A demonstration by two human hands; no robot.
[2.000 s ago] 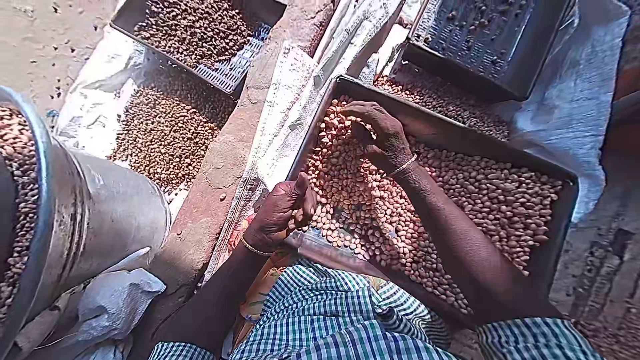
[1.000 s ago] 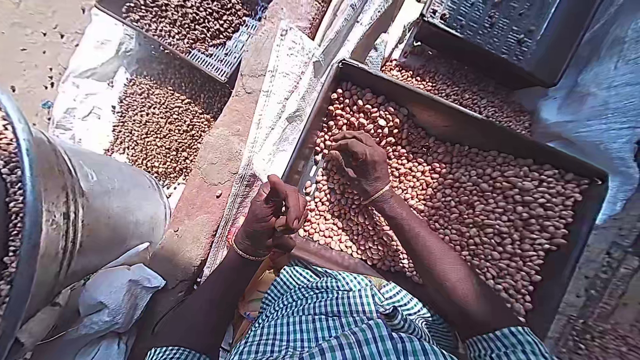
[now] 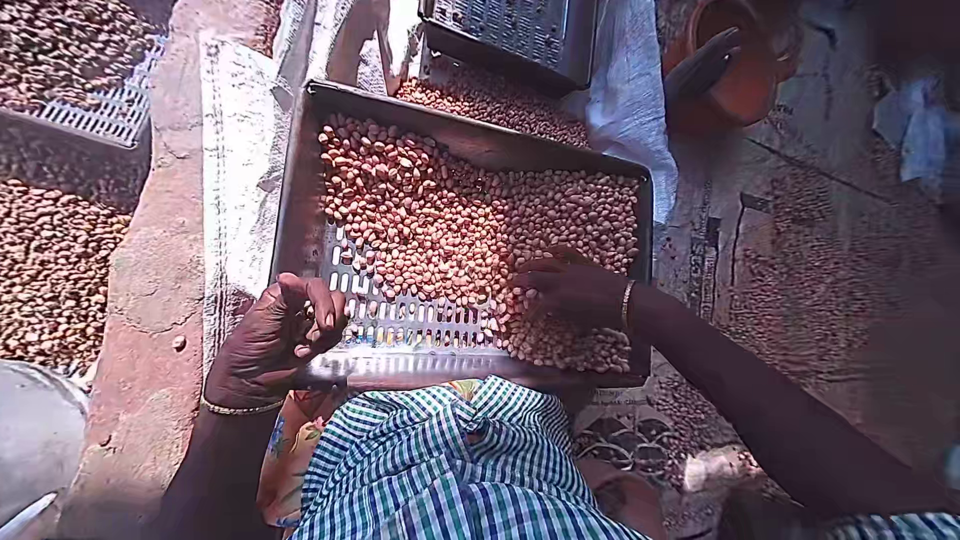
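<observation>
A rectangular metal sieve tray (image 3: 300, 187) with a slotted bottom lies in front of me, holding a layer of shelled nuts or peanut-like kernels (image 3: 450, 232). My left hand (image 3: 281, 337) is at the tray's near left corner, fingers curled in; a small kernel or so seems to be between the fingers, though this is hard to tell. My right hand (image 3: 570, 289) rests palm down in the kernels on the right side, its fingertips partly hidden among them. Bare slots show in the tray's lower left part.
Beyond the tray stands another slotted metal tray (image 3: 510, 30), with kernels (image 3: 495, 109) heaped below it. At the left are a slotted tray (image 3: 97, 116), a kernel pile (image 3: 52, 277) and a metal container (image 3: 37, 442), past a stone ledge (image 3: 154, 292). An orange-brown pot (image 3: 742, 75) is at the upper right.
My right hand has moved from the kernels at the tray's left part to those at its right. More bare slots show at the lower left. The view has shifted to the right.
</observation>
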